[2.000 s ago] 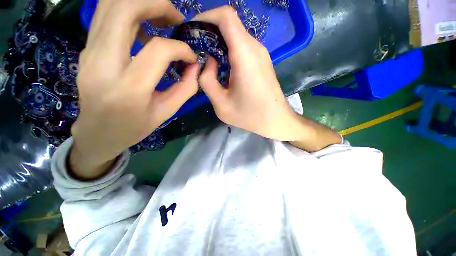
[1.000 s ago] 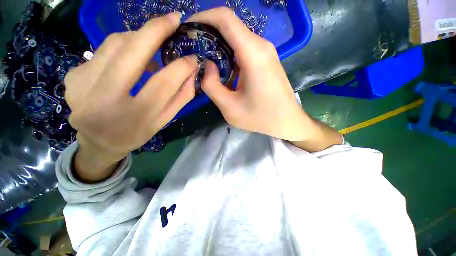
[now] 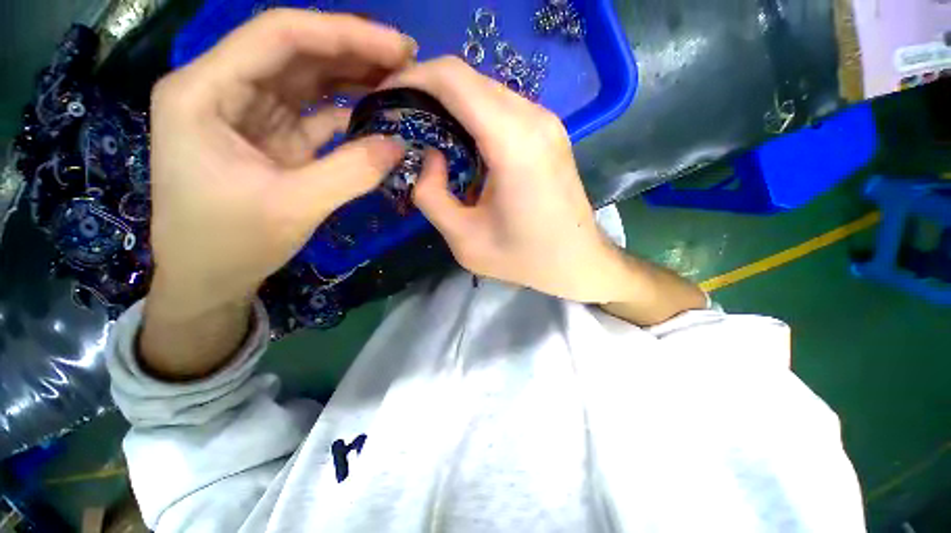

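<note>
My right hand [image 3: 511, 187] holds a black round unit [image 3: 422, 125], fingers curled over its far rim and thumb on its face near the middle. The face is blue-black with small shiny parts. My left hand [image 3: 245, 177] is at the unit's left side. Its thumb tip touches the face beside my right thumb, its index finger is raised above the rim, and other fingers reach behind. Whether it pinches a small part is hidden. Silver coil springs [image 3: 511, 65] lie in the blue tray [image 3: 615, 73] behind the hands.
A heap of dark wired units [image 3: 89, 224] lies left of the tray, with more below my left wrist [image 3: 318, 302]. A pink-and-brown carton [image 3: 902, 47] is at the upper right. A blue plastic bin [image 3: 803, 161] and a blue stool [image 3: 907, 234] stand beyond the bench edge.
My left index finger has lifted off the unit's rim and the left hand has opened wider. The unit is tilted more and sits slightly lower. My right hand keeps its hold.
</note>
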